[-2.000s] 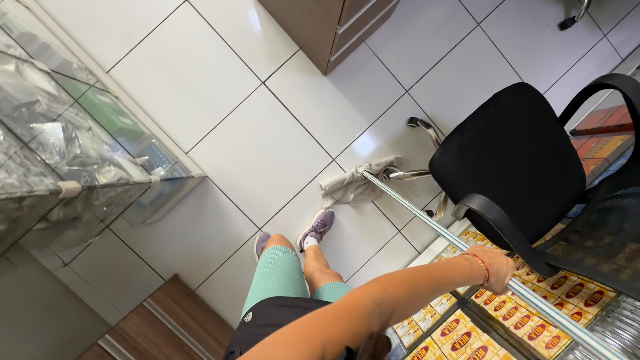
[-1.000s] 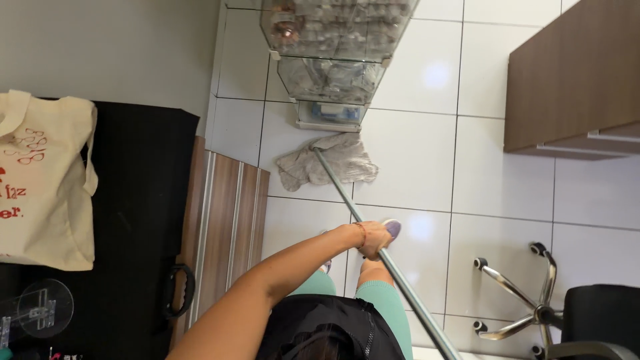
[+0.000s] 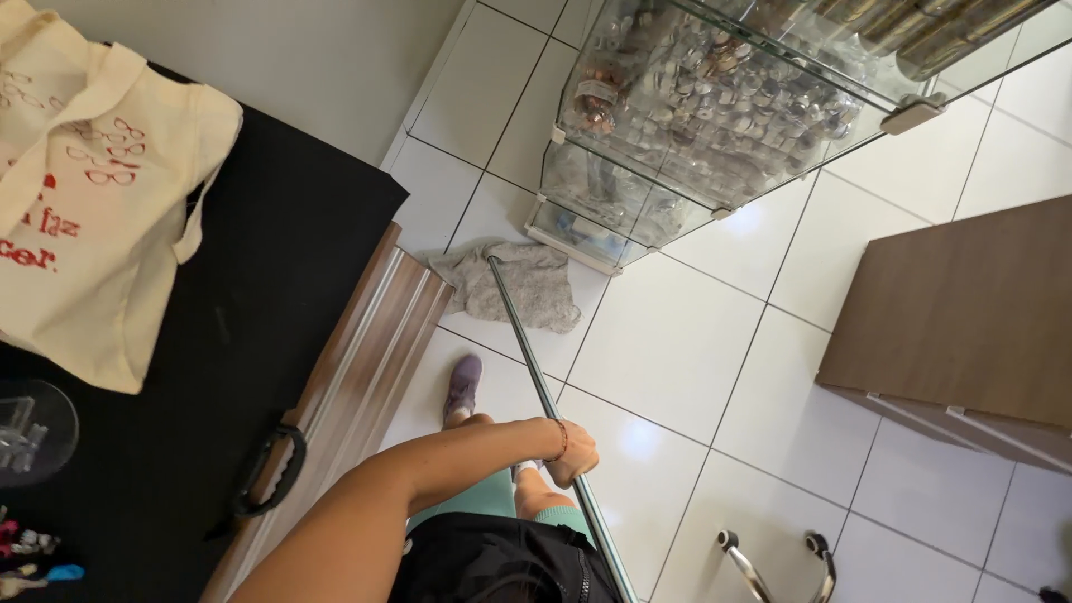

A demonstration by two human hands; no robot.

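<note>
My left hand (image 3: 574, 452) is closed around a long metal pole (image 3: 532, 360), which slants from the lower edge up to the floor. At the pole's far end a grey cloth (image 3: 536, 289) lies bunched on the white tiles, between a wood-fronted cabinet and the base of a glass display case. The cloth hides whatever is at the pole's tip. My right hand is out of view.
The glass case (image 3: 628, 180) stands just beyond the cloth. On the left is a black-topped counter (image 3: 276, 218) with a canvas bag (image 3: 109, 209) and a black handle (image 3: 276, 469). A brown cabinet (image 3: 955, 318) and chair legs (image 3: 745, 569) are at right.
The cloth, beside the chair base two seconds ago, moved to the glass case and now lies by the wood-fronted cabinet's corner. My left hand stays on the pole. The view has swung round a lot.
</note>
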